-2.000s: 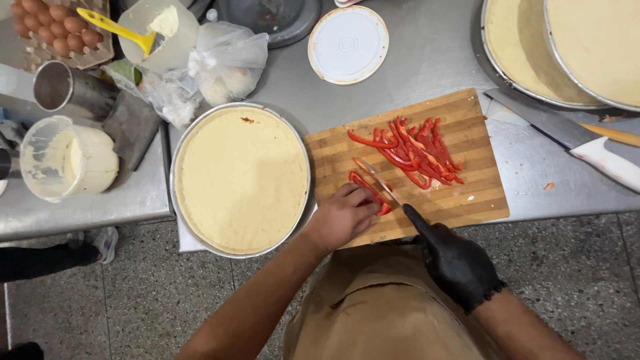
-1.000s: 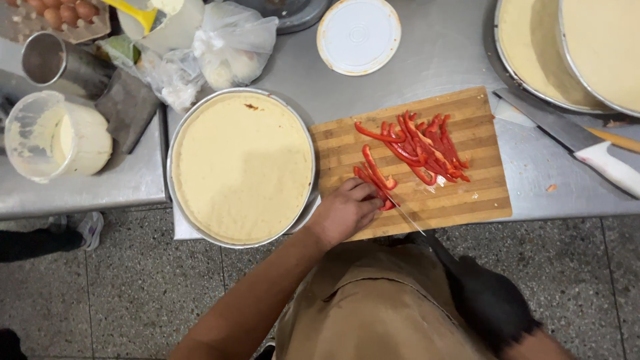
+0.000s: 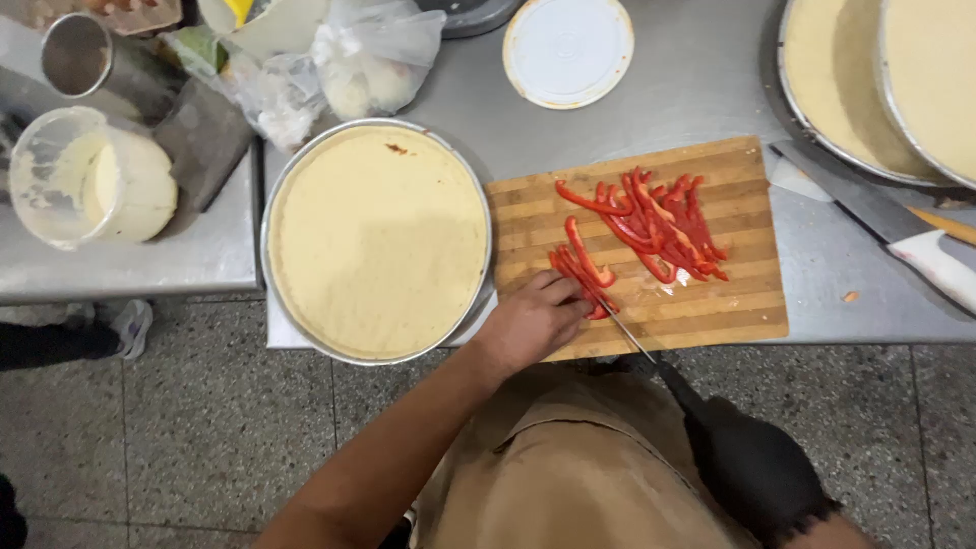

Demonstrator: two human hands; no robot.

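A striped wooden cutting board (image 3: 732, 305) lies at the steel table's front edge. Loose red pepper strips (image 3: 656, 221) are heaped on its upper right part. My bare left hand (image 3: 537, 316) holds down a piece of red pepper (image 3: 579, 282) at the board's lower left, its fingertips partly covering it. In a black glove, my right hand (image 3: 751, 457) grips the dark handle of a knife (image 3: 629, 332). The blade's tip end is at the held pepper, just right of my left fingers. One cut strip (image 3: 583, 248) lies beside that piece.
Left of the board stands a round pan of pale dough (image 3: 381, 244). More dough pans (image 3: 839, 99) and a large white-handled knife (image 3: 938, 267) are at the right. A white lid (image 3: 568, 49), plastic bags (image 3: 366, 69) and a plastic tub (image 3: 99, 179) lie farther back and left. Another person's shoe (image 3: 133, 328) shows below.
My right hand with the knife has moved down and right, drawing the blade back toward the board's front edge. A strip now lies apart beside the held pepper. My left hand stays on the pepper.
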